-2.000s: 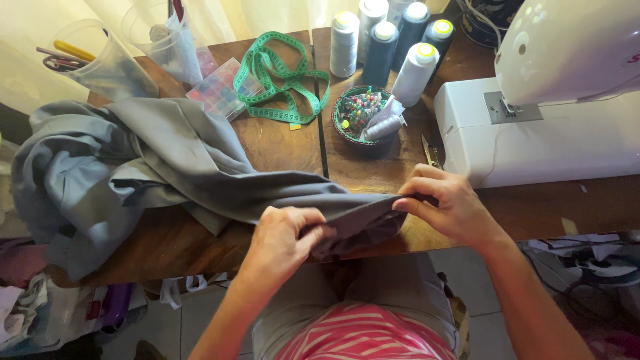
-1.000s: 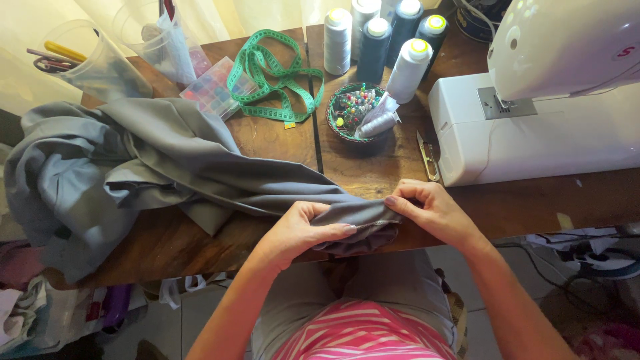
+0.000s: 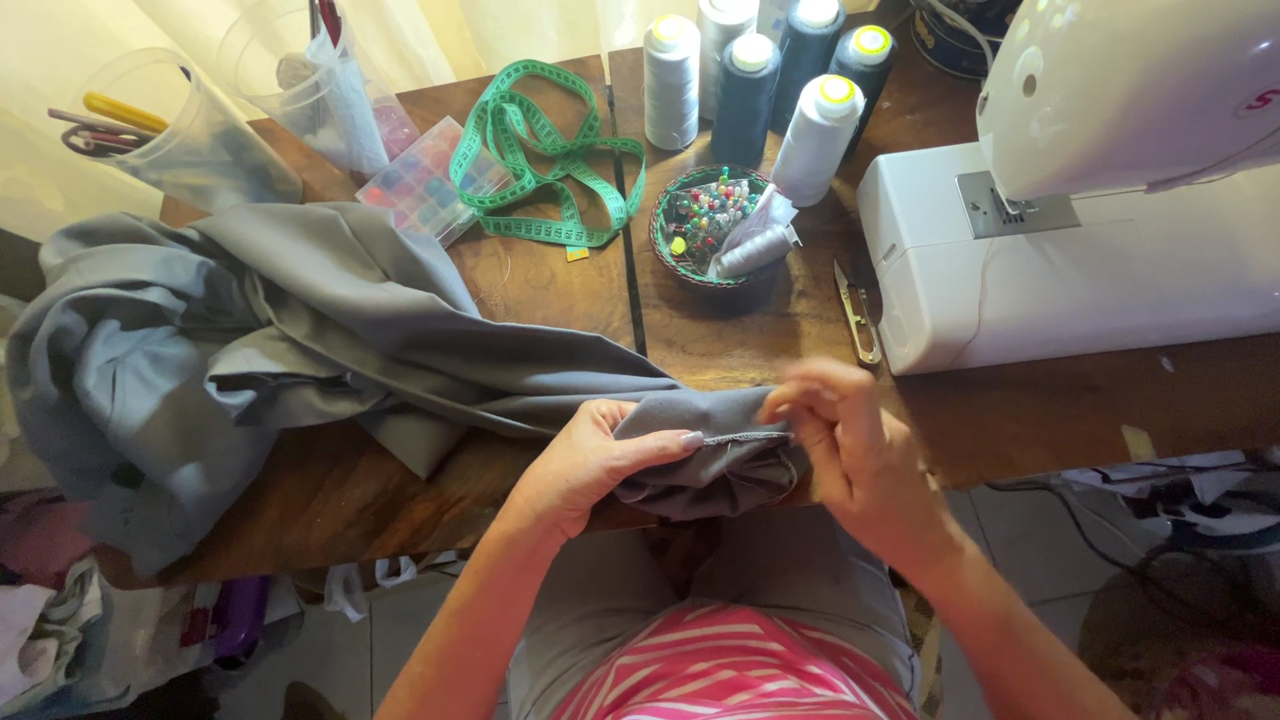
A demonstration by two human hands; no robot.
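Observation:
Grey fabric (image 3: 370, 310) lies in folds from the table's left side to its front edge. My left hand (image 3: 600, 460) grips its right end, thumb on top beside a light stitched seam. My right hand (image 3: 850, 450) is at the fabric's right edge, blurred, with bent fingers; whether it pinches the cloth cannot be told. Thread snips (image 3: 858, 315) lie just beyond it. Farther back are a basket of pins (image 3: 700, 225) with a small thread spool (image 3: 755, 250) in it, and a green tape measure (image 3: 520, 190).
A white sewing machine (image 3: 1080, 260) stands at the right. Several thread cones (image 3: 745, 100) stand at the back, near a plastic case (image 3: 435, 185) of small coloured items. Two clear plastic cups, one (image 3: 205, 145) with tools, are at the back left. Cables (image 3: 1100, 540) hang below right.
The fabric end has been turned so that a stitched seam shows. My right hand, which pinched the fabric's edge before, has its fingers raised and curled.

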